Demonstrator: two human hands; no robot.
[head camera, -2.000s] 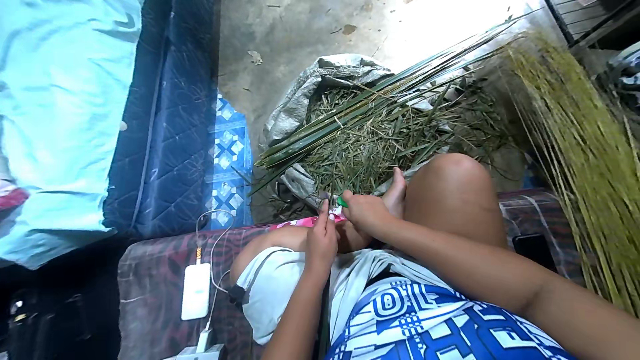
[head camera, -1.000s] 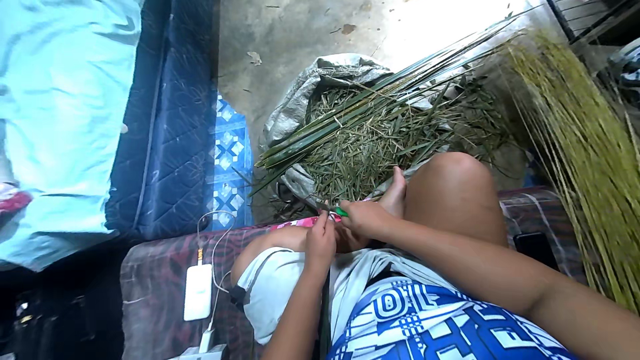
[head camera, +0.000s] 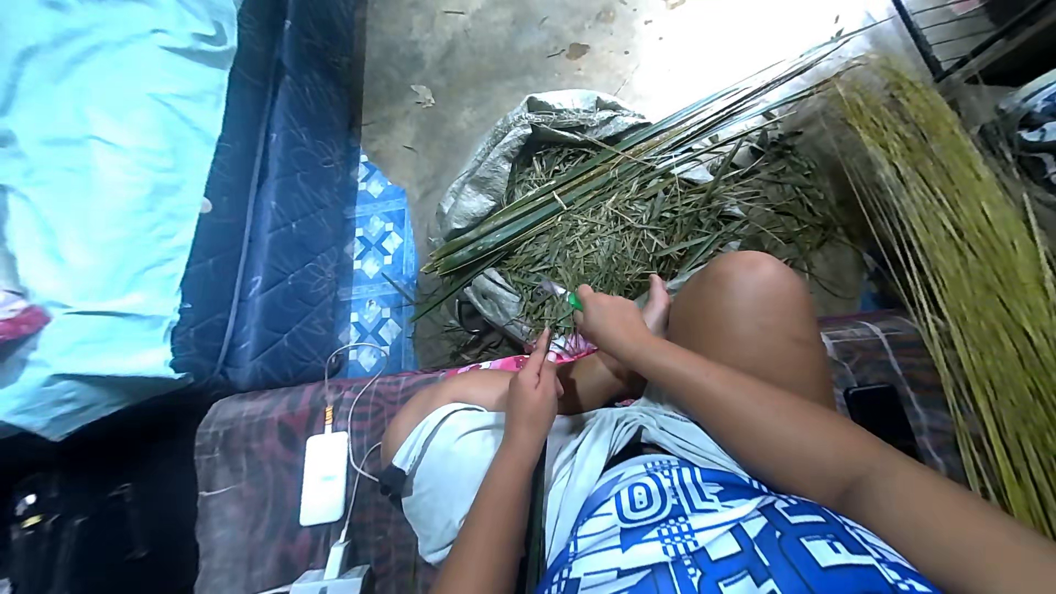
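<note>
My right hand (head camera: 609, 318) is closed around the green handle of a small knife (head camera: 572, 299), its blade pointing up and left over the leaf scraps. Lower and to the left, my left hand (head camera: 535, 388) holds a thin strip, its dark tip (head camera: 544, 332) at the fingers; a long dark strip runs down beside the left forearm. The hands are apart. Beyond them a woven sack (head camera: 487, 177) lies spread with cut green leaf scraps (head camera: 594, 239) on it. A bundle of long green leaf strips (head camera: 528, 216) lies across the sack.
At the right stands a big bundle of thin yellow-green stalks (head camera: 957, 247). A white power bank (head camera: 324, 478) with cables lies on the patterned cloth seat (head camera: 247, 462) at left, and a dark phone (head camera: 881, 417) at right. A blue mattress (head camera: 289, 206) borders the left side.
My right hand with the knife has moved up and away from my left hand; the two were close together before. My left hand has moved slightly lower.
</note>
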